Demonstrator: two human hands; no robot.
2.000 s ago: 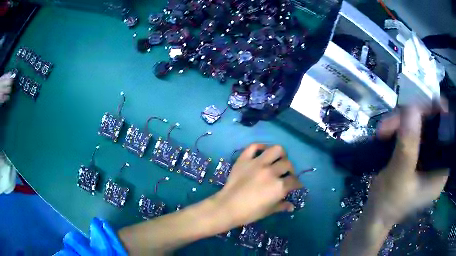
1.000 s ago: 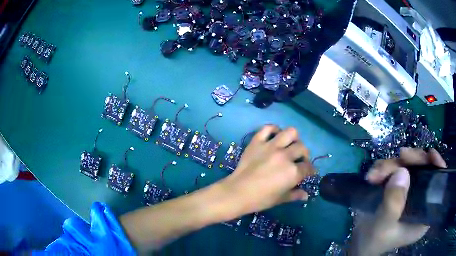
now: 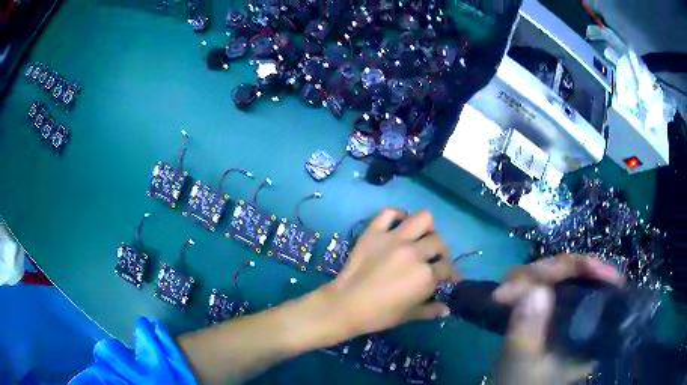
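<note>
My left hand (image 3: 395, 274) is over a small circuit board (image 3: 446, 292) at the right end of the upper row, with its fingers on the board; most of the board is hidden. A dark red lead (image 3: 468, 257) sticks out beyond the fingers. My right hand (image 3: 538, 308), blurred, is closed around a thick black electric screwdriver (image 3: 482, 302). The driver's nose points left and reaches the board by my left fingertips; its tip is hidden. Several boards with leads (image 3: 251, 224) lie in rows to the left and under my left forearm.
A large heap of dark wired modules (image 3: 339, 60) lies at the top. The white screw feeder (image 3: 527, 113) stands at upper right, beside a white box with a red switch (image 3: 633, 162). A glittery heap (image 3: 603, 225) lies right of the screwdriver. Board strips (image 3: 53, 84) lie far left.
My right hand has come from beside the feeder with the screwdriver, moving down and left until its nose meets the board. My left hand stays at the same board. The view has shifted slightly.
</note>
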